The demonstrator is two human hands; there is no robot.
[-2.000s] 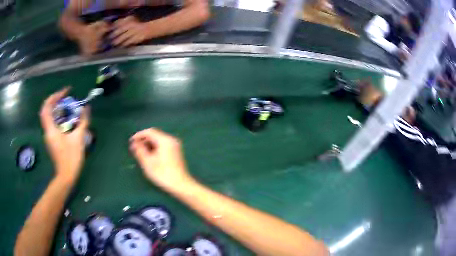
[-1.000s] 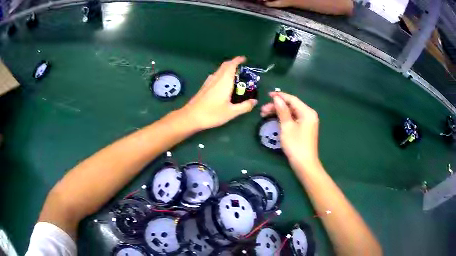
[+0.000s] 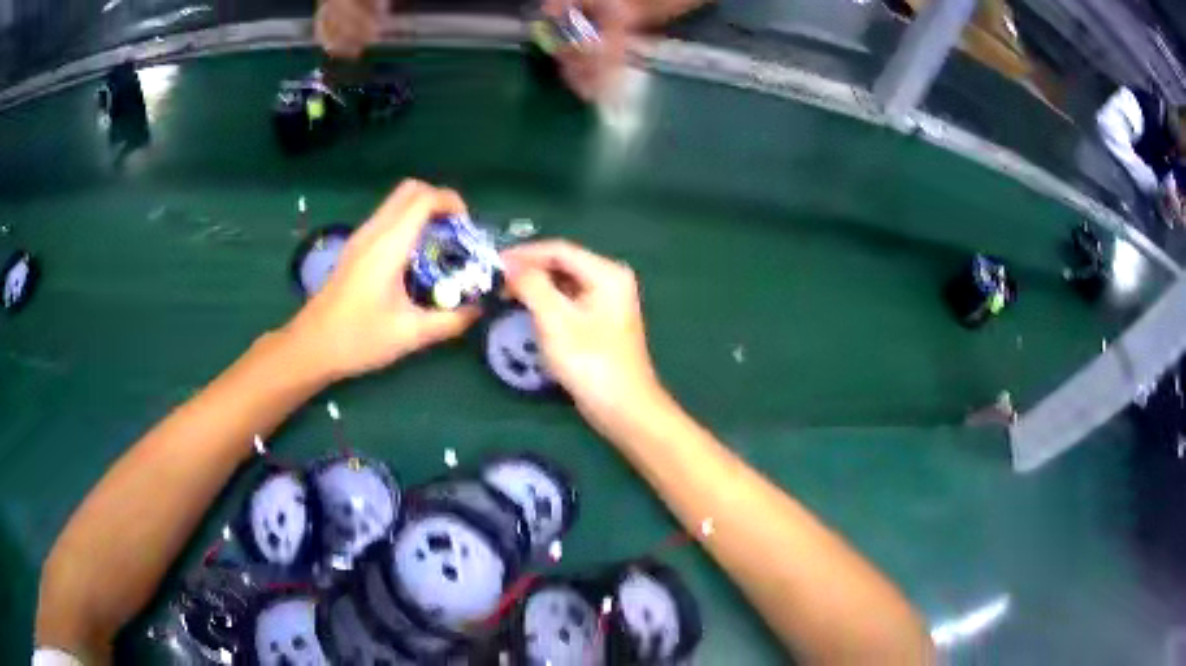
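My left hand [image 3: 384, 286] holds a black housing, its open end with the blue circuit board [image 3: 451, 260] facing up. My right hand [image 3: 579, 319] is at the board's right edge, thumb and fingertips pinched together; the connector between them is too small and blurred to tell. An end cover [image 3: 518, 349] with a pale grey face lies just below, partly behind my right hand. Another end cover [image 3: 320, 260] lies partly behind my left hand. A pile of end covers [image 3: 449, 569] with red leads and tiny white connectors lies nearest me.
More housings stand on the green belt [image 3: 780, 338], one at far left [image 3: 125, 107], one at back left [image 3: 306, 111] and one at right [image 3: 982, 289]. Another person's hand [image 3: 592, 52] holds a part over the back rail. A pale upright [image 3: 1106, 377] stands at right.
My right hand has closed in on the board from beside it. The view has shifted, so the hands and pile appear further left. Another person's hands have appeared at the back.
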